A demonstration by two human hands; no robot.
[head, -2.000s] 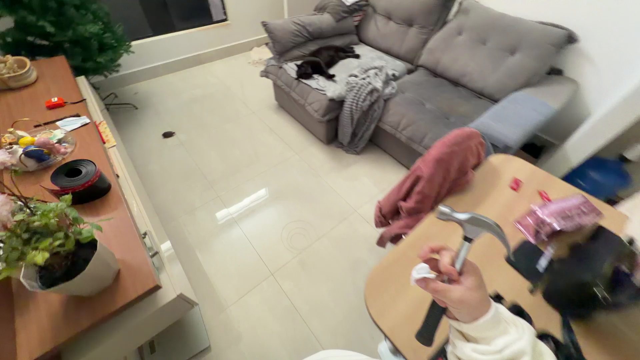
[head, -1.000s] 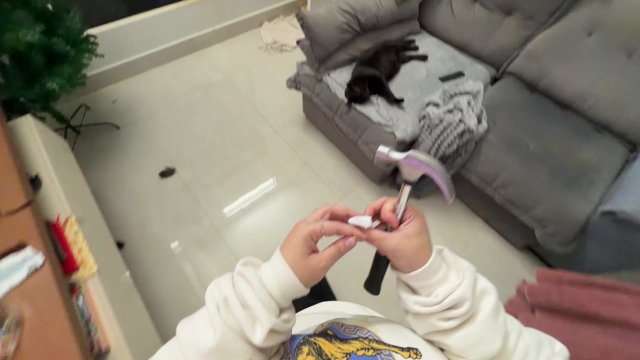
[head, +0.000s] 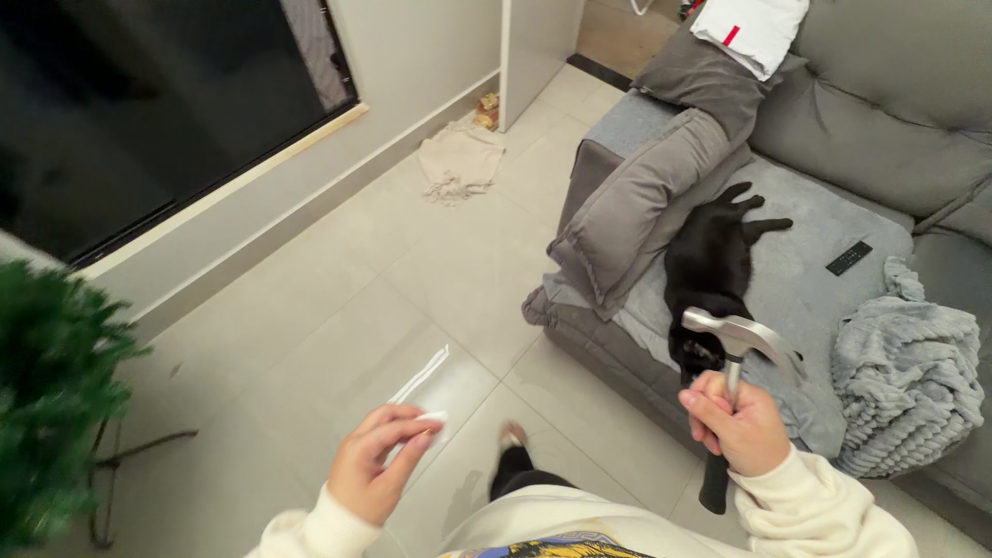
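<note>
My right hand (head: 736, 422) grips a claw hammer (head: 735, 333) around its metal shaft. The head points up and the black handle end hangs below my fist. Between the thumb and fingertips of my left hand (head: 387, 457) is a small white item (head: 434, 419), blurred and partly hidden, so its kind is unclear. My hands are apart, the left over the tiled floor and the right in front of the sofa's edge.
A black animal (head: 709, 263) lies on the grey sofa (head: 868, 155), near a remote control (head: 849, 258) and a bunched grey blanket (head: 907, 380). At left stands an artificial green tree (head: 62, 403) with metal feet. A beige cloth (head: 461, 159) lies by the wall.
The white item was in my right hand, then between both hands; now only my left hand holds it. My hands have moved apart. The view has swung toward the wall and doorway.
</note>
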